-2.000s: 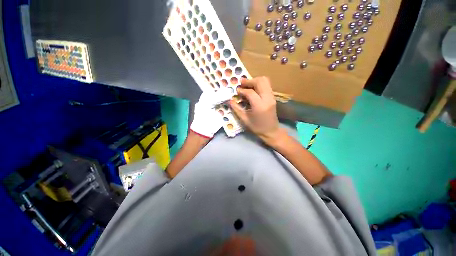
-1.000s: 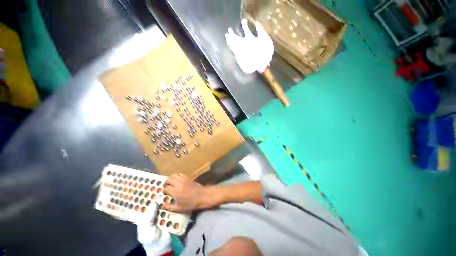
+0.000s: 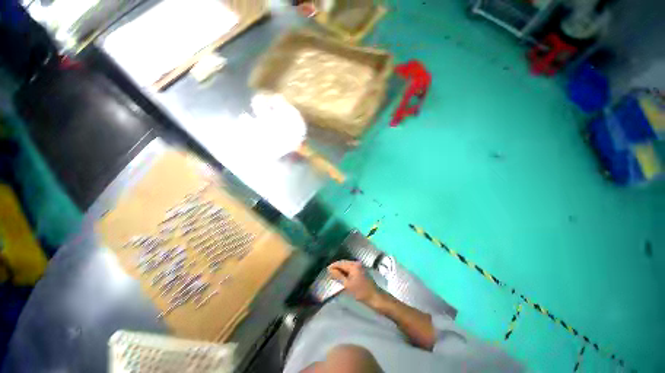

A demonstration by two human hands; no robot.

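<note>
The cream keyboard panel (image 3: pixel 171 355) lies at the lower left, cut off by the frame's bottom edge and blurred. My bare right hand (image 3: pixel 351 277) is right of the bench edge, away from the panel, with bent fingers; it is too blurred to tell whether it holds anything. My left hand is not in view. Shiny domed pieces, smeared by motion, lie in rows on the tan cardboard sheet (image 3: pixel 251 291).
The white glove (image 3: pixel 281 127) on a wooden handle lies on the far bench beside a cardboard tray (image 3: pixel 375 87) of pale pieces. A red object (image 3: pixel 413 91) stands beyond the tray. A metal surface (image 3: pixel 426 295) is beside my right arm. Yellow-black tape crosses the green floor.
The view has swung right. My right hand has left the panel and moved out to the right. My gloved left hand has gone out of view, and the panel sits lower in the picture.
</note>
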